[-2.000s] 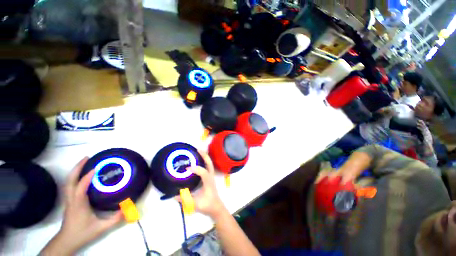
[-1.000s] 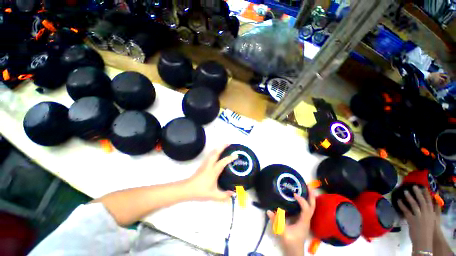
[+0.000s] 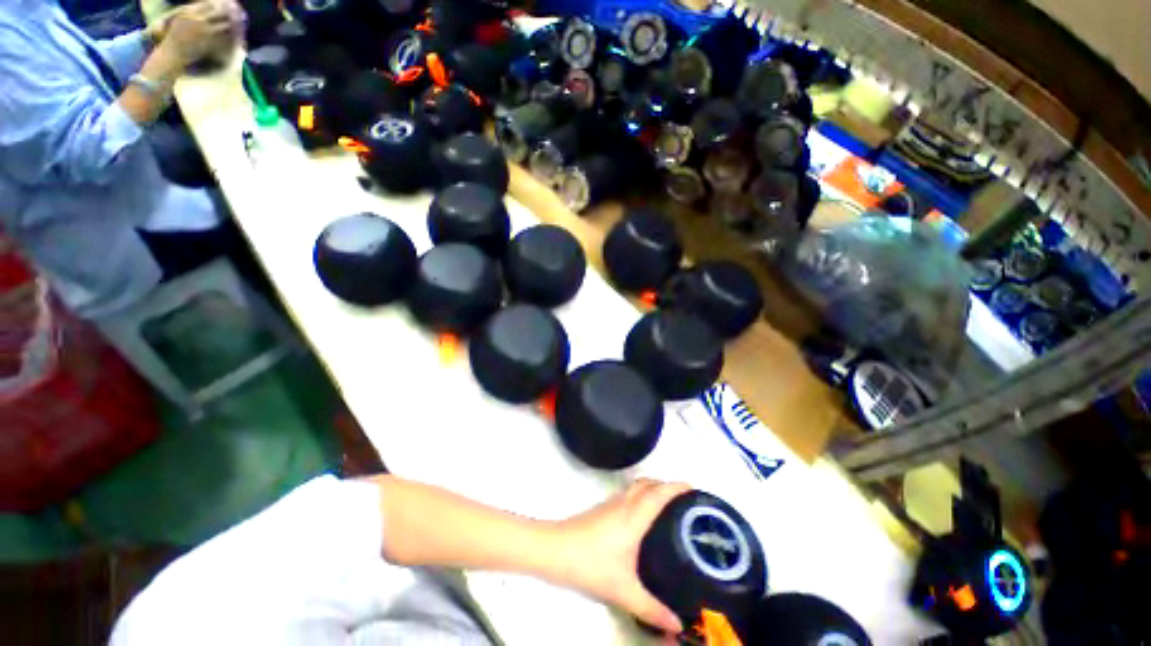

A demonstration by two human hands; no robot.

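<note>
My left hand [image 3: 619, 549] is around the left side of a black speaker [image 3: 702, 555] at the lower middle. The speaker's round end faces up, its ring is pale and unlit, and an orange tab [image 3: 720, 627] hangs at its lower edge. A second black speaker [image 3: 808, 623] is beside it, cut off by the bottom edge. My right hand is not in view. A black speaker with a glowing blue ring [image 3: 1006, 581] is at the lower right.
Several black speakers [image 3: 520, 352] stand on the white bench [image 3: 379, 379]. A striped card [image 3: 742, 429] lies near the metal post [image 3: 997, 401]. Another person in a blue sleeve [image 3: 76, 88] is at the upper left, by a grey stool [image 3: 208, 334] and a red crate [image 3: 76, 423].
The view has swung left along the bench. The rings of the speakers at my hands were lit; the held one now looks unlit. My right hand and the red speakers have left the picture.
</note>
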